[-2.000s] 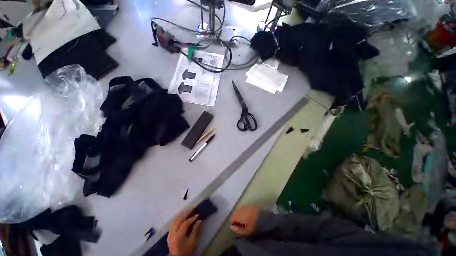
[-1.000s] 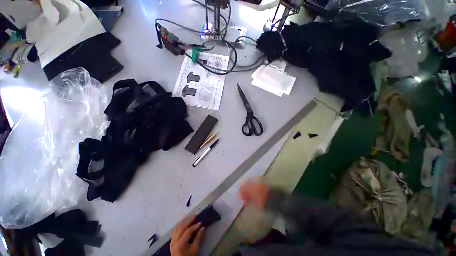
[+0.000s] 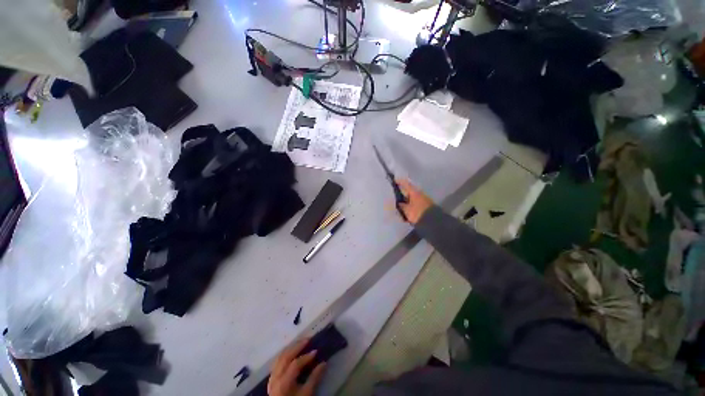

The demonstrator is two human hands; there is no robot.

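Observation:
A dark stack of fabric strips (image 3: pixel 328 343) lies against the long grey ruler (image 3: pixel 371 267) at the bottom of the view. My left hand (image 3: pixel 292 371) presses down on the stack, fingers over its near part; the picture's lower edge cuts the hand off. My right hand (image 3: pixel 412 203) is closed around the handles of the black shears (image 3: pixel 389 174) on the table, beyond the ruler. The shears' blades point away from me and look slightly blurred.
A dark block (image 3: pixel 317 210), gold pen-like tools and a white marker (image 3: pixel 323 240) lie left of the shears. A black fabric heap (image 3: pixel 220 201), crumpled plastic (image 3: pixel 77 232), printed sheet (image 3: pixel 318 126) and cables lie beyond. Small black offcuts (image 3: pixel 496 213) lie on the ledge.
My right hand has moved from the near ledge forward across the ruler and taken hold of the shears. My left hand stays on the stack. The view has shifted slightly.

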